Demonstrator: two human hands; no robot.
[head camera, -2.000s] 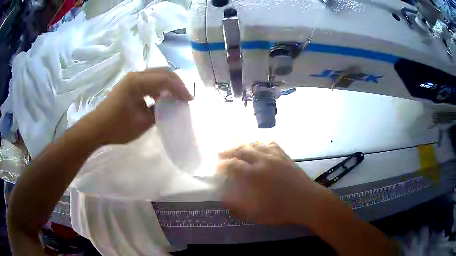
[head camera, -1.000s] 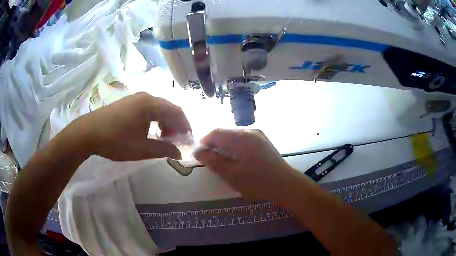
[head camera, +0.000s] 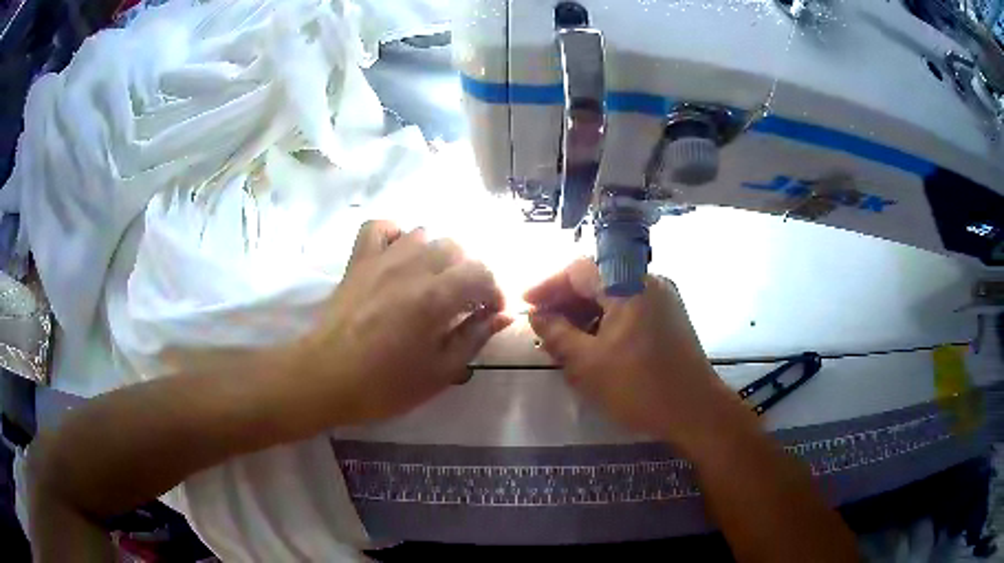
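Note:
My left hand (head camera: 413, 313) and my right hand (head camera: 622, 341) are close together in front of the sewing machine head (head camera: 705, 66), below its needle area. The fingertips of each hand are pinched together at a small bit of white fabric edge (head camera: 517, 312), mostly washed out by glare. White garment pieces (head camera: 220, 242) lie heaped left of the needle and under my left forearm, and hang over the table's front edge. The needle and presser foot are hard to make out in the bright light. A grey cylinder (head camera: 623, 258) hangs just behind my right hand.
Black thread snips (head camera: 782, 383) lie right of my right hand. A ruler strip (head camera: 517, 484) runs along the table's front edge. Yellow tape (head camera: 956, 387) is at the right edge. A shiny brownish packet (head camera: 24, 330) is at the far left.
My hands have moved from a strip of cloth held up by my left hand to a fingertip pinch near the needle area. The view has shifted, and the machine appears further right.

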